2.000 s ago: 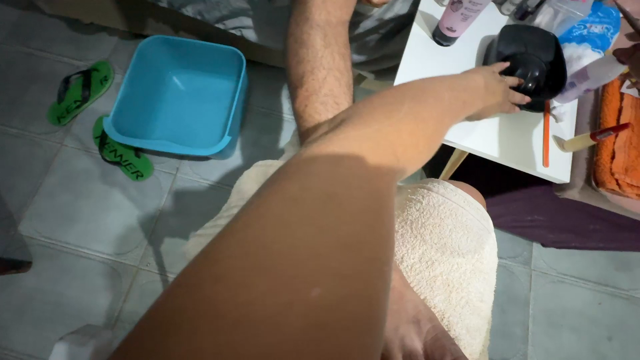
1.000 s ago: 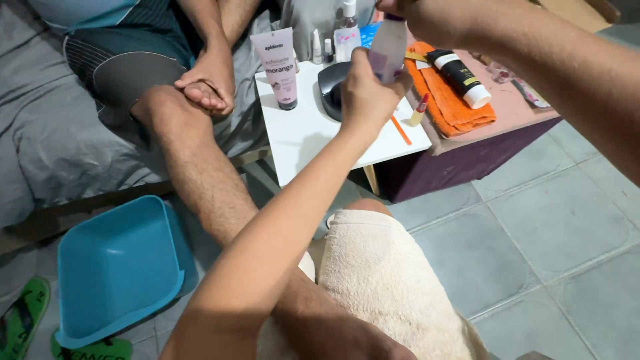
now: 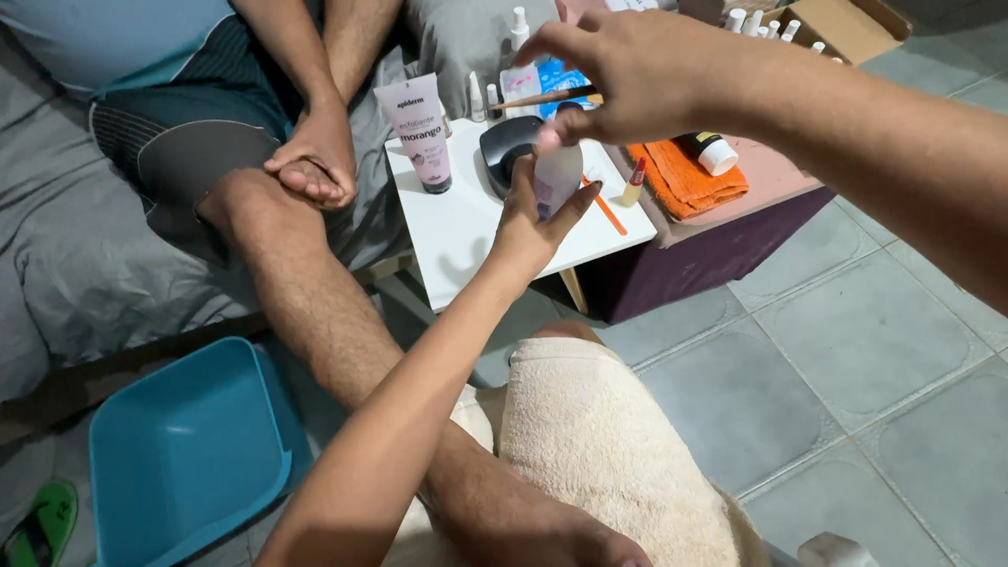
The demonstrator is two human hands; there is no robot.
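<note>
My left hand (image 3: 529,216) is closed around a translucent plastic bottle (image 3: 557,177) above the small white table (image 3: 472,260). My right hand (image 3: 622,79) is at the bottle's top, with a thin wooden stick (image 3: 543,99) between its fingers; the cap area is partly hidden by the fingers. Behind the bottle sits a black bowl-like container (image 3: 504,150). A pink exfoliant tube (image 3: 419,134) stands upright at the table's left. An orange stick (image 3: 606,209) lies to the right, near a small red-capped bottle (image 3: 635,183). Another person's foot (image 3: 551,528) rests on the cream towel (image 3: 606,441) over my lap.
A blue plastic basin (image 3: 189,449) and a green flip-flop (image 3: 47,520) are on the tiled floor at left. The other person's leg (image 3: 315,307) crosses the middle. An orange cloth (image 3: 685,185) and a white-capped tube (image 3: 717,156) lie at right, near a cardboard box (image 3: 846,27).
My left hand, earlier reaching to the black container, now holds the bottle, lower than a second ago. My right hand has come further into view with the wooden stick. The view has shifted.
</note>
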